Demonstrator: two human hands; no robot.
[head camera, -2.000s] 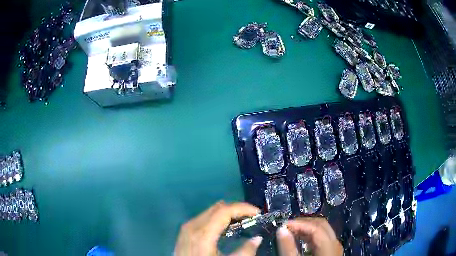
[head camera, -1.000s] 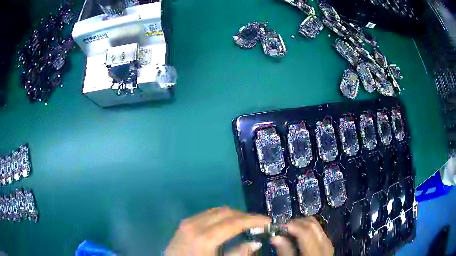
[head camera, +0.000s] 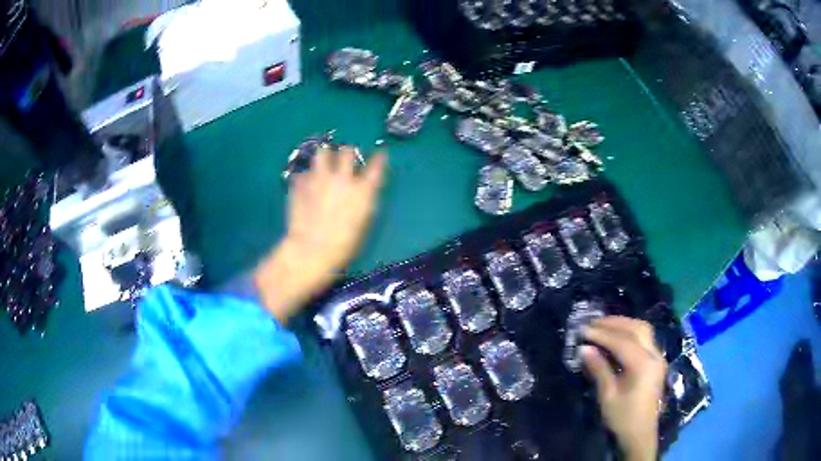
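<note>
My left hand (head camera: 331, 212) is stretched out over loose circuit-board modules (head camera: 304, 155) behind the tray. Its fingertips overlap them, and blur hides whether they grip one. My right hand (head camera: 630, 369) pinches a silvery-grey oblong module (head camera: 581, 326) at its edge, over the right part of the black blister tray (head camera: 563, 419). Whether that module rests in a pocket cannot be told. Modules (head camera: 468, 300) fill the tray's back row, and three more sit in the row in front, at its left end.
A pile of loose modules (head camera: 527, 164) lies behind the tray. The white screw feeder (head camera: 72, 214) and a white box with a red switch (head camera: 234, 67) stand at left. Dark round components (head camera: 27, 252) lie far left, board strips (head camera: 20, 434) bottom left. A filled black tray (head camera: 558, 45) is at back.
The view has shifted, showing more of the table's back. My hands have separated: the left has moved out to the loose modules, the right over the tray with a module.
</note>
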